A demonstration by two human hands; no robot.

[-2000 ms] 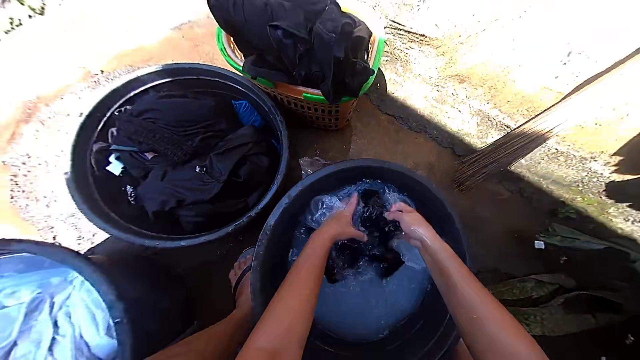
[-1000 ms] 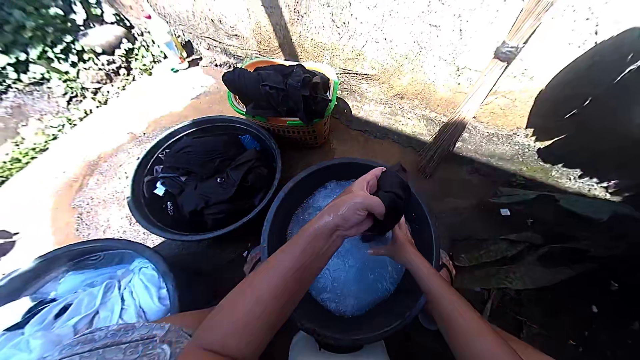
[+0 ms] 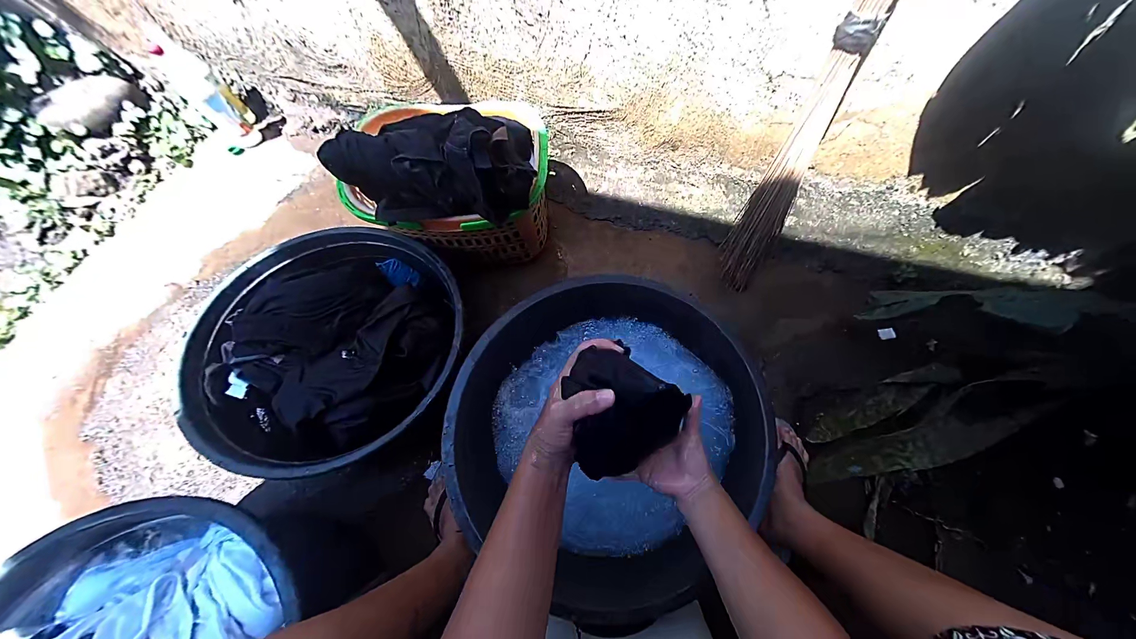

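A bunched black cloth (image 3: 626, 413) is held between both hands above the soapy water (image 3: 603, 524) of a round black tub (image 3: 754, 390). My left hand (image 3: 568, 413) grips the cloth's left side, its thumb lying across the front. From the lower right, my right hand (image 3: 679, 457) holds the same cloth, with some fingers hidden under it. Foam and bubbles cover much of the water around the cloth.
A second black tub (image 3: 188, 390) at left holds dark clothes; another (image 3: 275, 555) at lower left holds light-blue and white cloth. Behind stands a basket (image 3: 497, 240) heaped with black clothes. A stick broom (image 3: 772, 209) leans on the wall. My feet flank the middle tub.
Two seconds ago both hands were down in the water with dark cloth. The cloth has since come up above the water, bunched between the hands. The view has shifted.
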